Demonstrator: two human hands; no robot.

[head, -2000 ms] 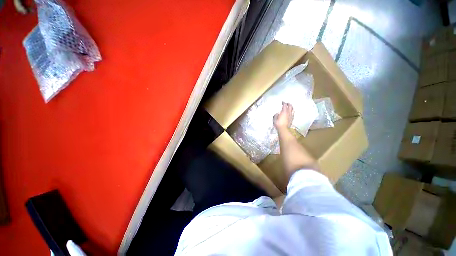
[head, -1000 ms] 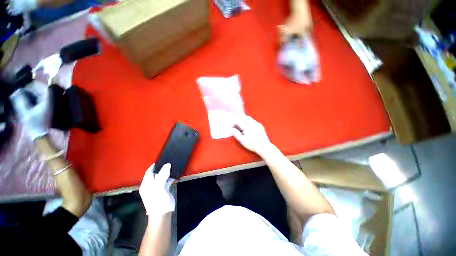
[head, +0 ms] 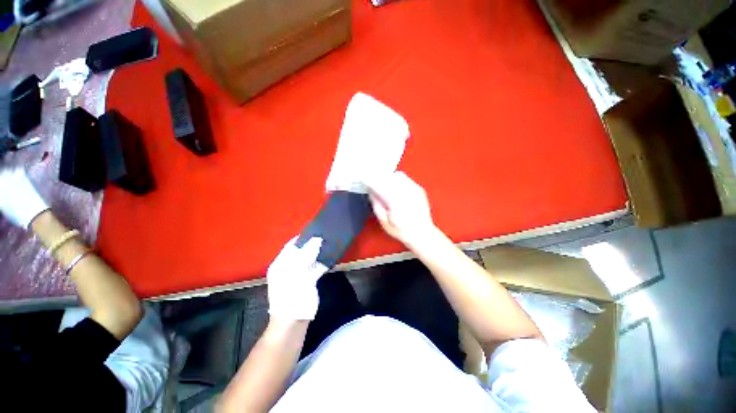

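My left hand (head: 294,278), in a white glove, holds the near end of a black unit (head: 337,227) over the table's front edge. A whitish bubble bag (head: 370,141) lies beyond it, over the red surface. The far end of the unit meets the bag's near end; how far it is inside I cannot tell. My right hand (head: 399,207), bare, grips the bag's near edge beside the unit. Its fingertips are partly hidden.
Several black units (head: 189,111) stand or lie at the left. A co-worker's gloved hand (head: 20,198) is at the left edge. A closed carton (head: 266,44) stands at the back. An open carton of bubble bags (head: 557,319) is below the table at right; an empty open carton (head: 662,153) is further right.
The unit has moved right and forward to the bag's near end. The bag is tilted differently. Another black unit now stands on the red surface at left. The other person's hand at the back is gone.
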